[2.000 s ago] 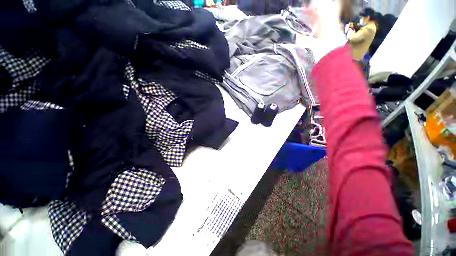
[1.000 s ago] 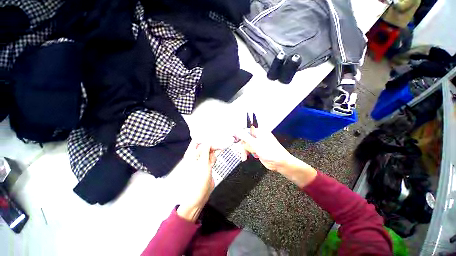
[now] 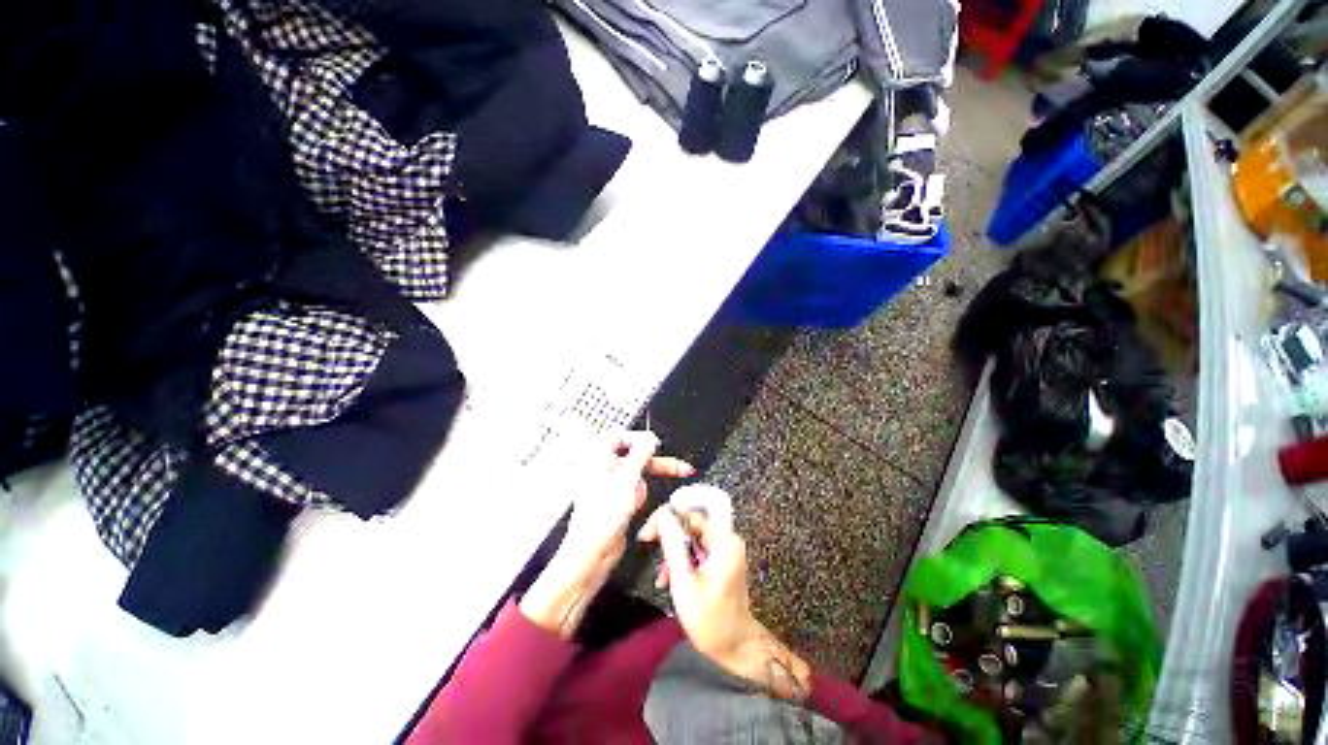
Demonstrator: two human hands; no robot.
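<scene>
My left hand (image 3: 594, 527) is over the near table edge, thumb and fingertips close together; whether they pinch anything is unclear. My right hand (image 3: 709, 579) is just right of it, apart from it, with fingers curled round a small white item (image 3: 704, 505) that is blurred. A pale gridded piece (image 3: 593, 403) lies on the white table (image 3: 510, 328) beyond my left hand. Navy garments (image 3: 393, 415) with black-and-white checked lining (image 3: 299, 367) lie heaped at the left, touched by neither hand. No snips can be made out.
Two black thread spools (image 3: 744, 114) stand by a grey garment (image 3: 816, 44) at the back. A blue crate (image 3: 838, 280) is below the table edge. A green bag (image 3: 947, 582) with cones or tubes, dark cloth (image 3: 1041, 393) and a shelf rail (image 3: 1216, 364) are at the right.
My hands have moved off the gridded piece towards me and down in the picture. The dark blades at my right hand no longer show. The view has shifted, bringing the green bag into fuller view.
</scene>
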